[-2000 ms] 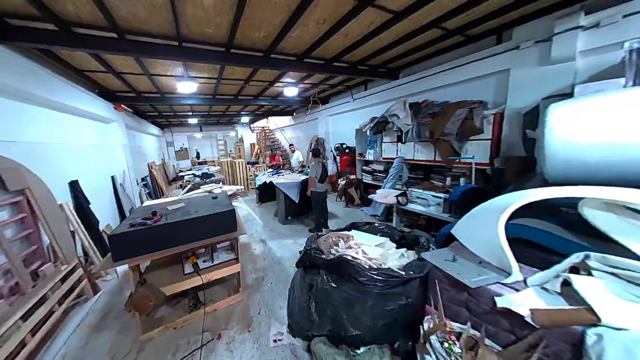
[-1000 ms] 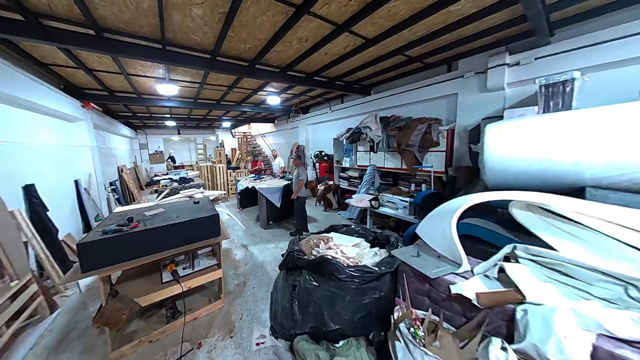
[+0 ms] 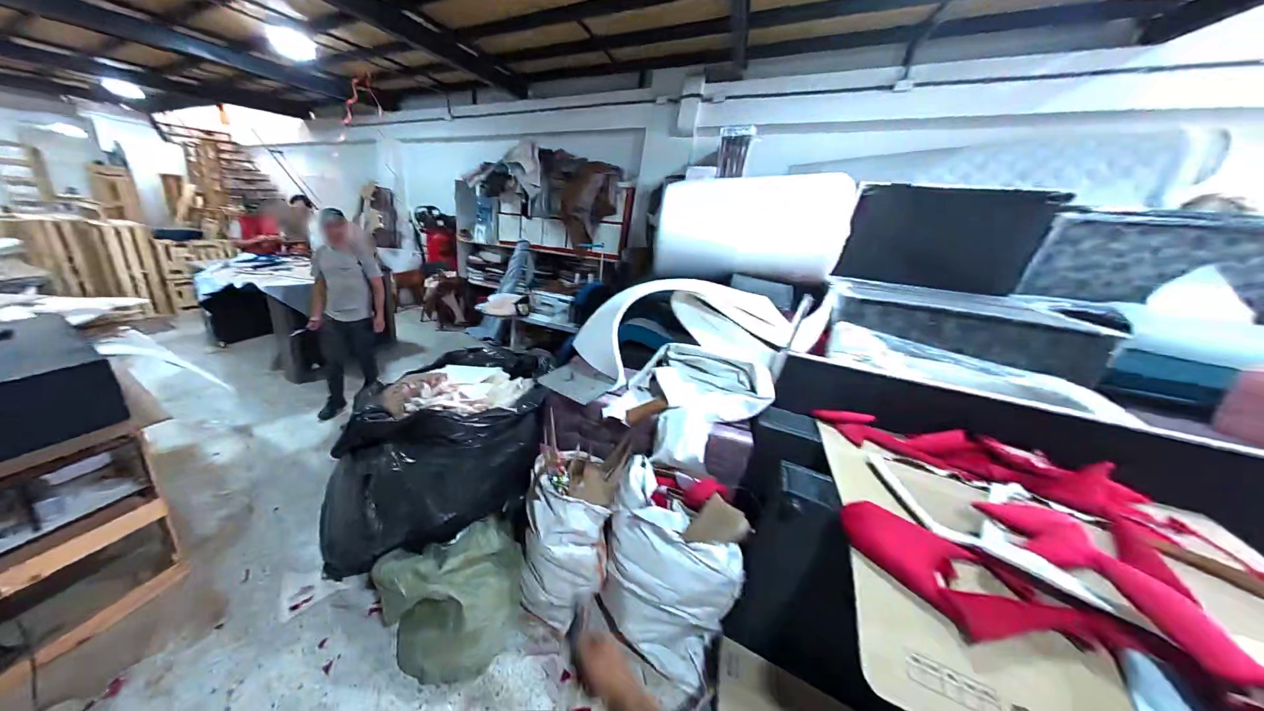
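Observation:
One of my hands [image 3: 607, 667], blurred, shows at the bottom edge in front of a white woven sack [image 3: 671, 578]; it appears to be my left hand, and its fingers cannot be made out. My other hand is out of view. Beside that sack stands another white sack [image 3: 563, 538] stuffed with scraps. A green fabric sack [image 3: 454, 602] lies on the floor to their left, below a large black plastic bag [image 3: 430, 489] full of pale offcuts. To the right, red fabric pieces [image 3: 918, 563] lie on a cardboard sheet [image 3: 869, 632].
A person [image 3: 346, 286] stands near a covered work table [image 3: 267, 276]. At left is a wooden bench [image 3: 89, 553] with a dark block [image 3: 59, 395] on top. A white foam roll [image 3: 755, 227] and padded panels [image 3: 1007, 331] are stacked at right. Red scraps litter the floor.
The view has swung far to the right, bringing the red fabric, white sacks and stacked panels into sight. A blurred hand has appeared at the bottom. The standing person now faces this way.

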